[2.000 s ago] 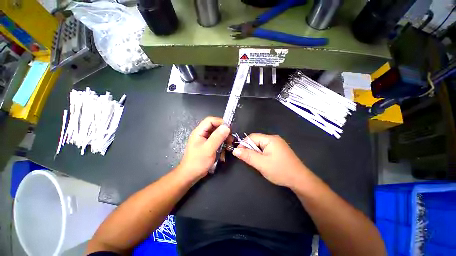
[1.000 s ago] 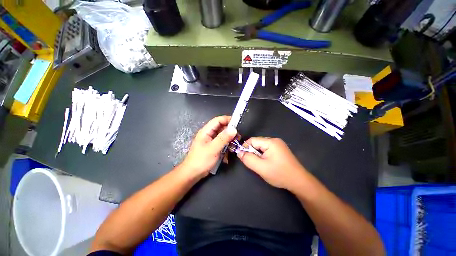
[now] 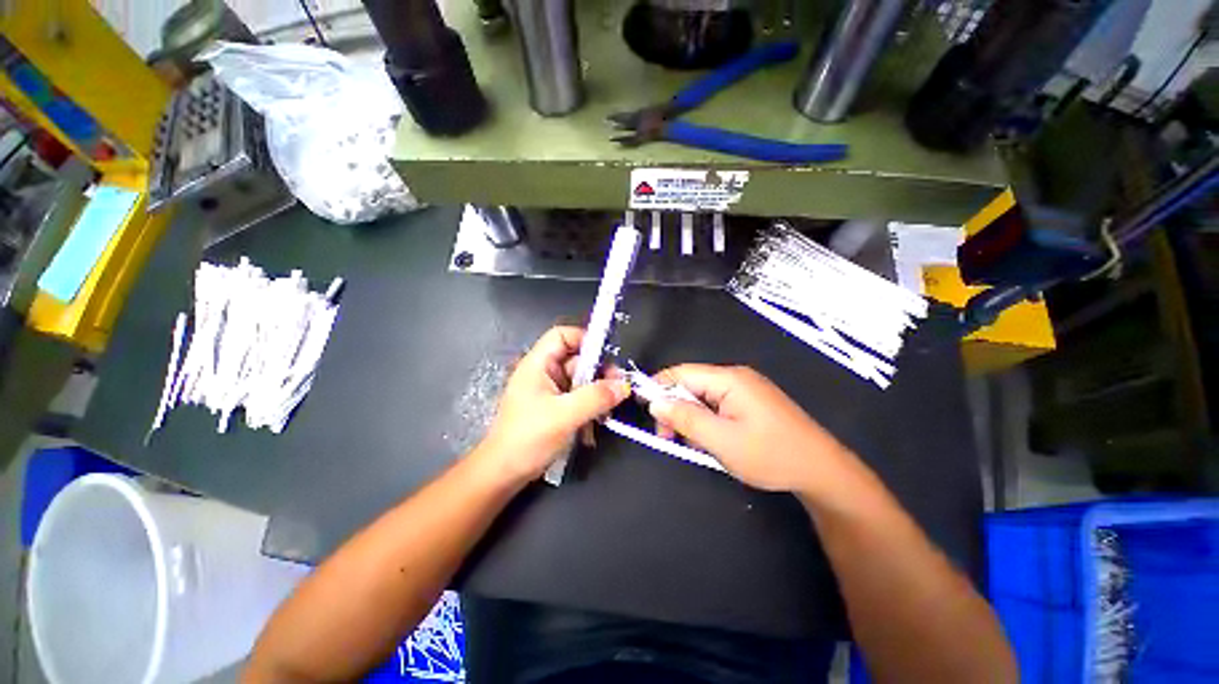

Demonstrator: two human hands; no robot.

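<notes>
My left hand grips a narrow silver-grey loading bar, held slanted above the dark bench with its far end toward the press. Small pegs or tips show along its right edge. My right hand holds a few thin white leads between thumb and fingers, their tips close to the bar's right edge. One white lead stretches from the bar to the right, below my right fingers. How the tips sit at the bar is hidden by my fingers. A fanned pile of white leads lies at the right.
White strips are piled at left. The green platen carries blue-handled nippers; a holed plate is below. A plastic bag stands back left, a white tub lower left, a blue crate lower right, a dark boxed device right.
The bar has tilted more upright and its far end has moved left. One white lead now stretches rightward from the bar below my right hand. The camera view has shifted slightly.
</notes>
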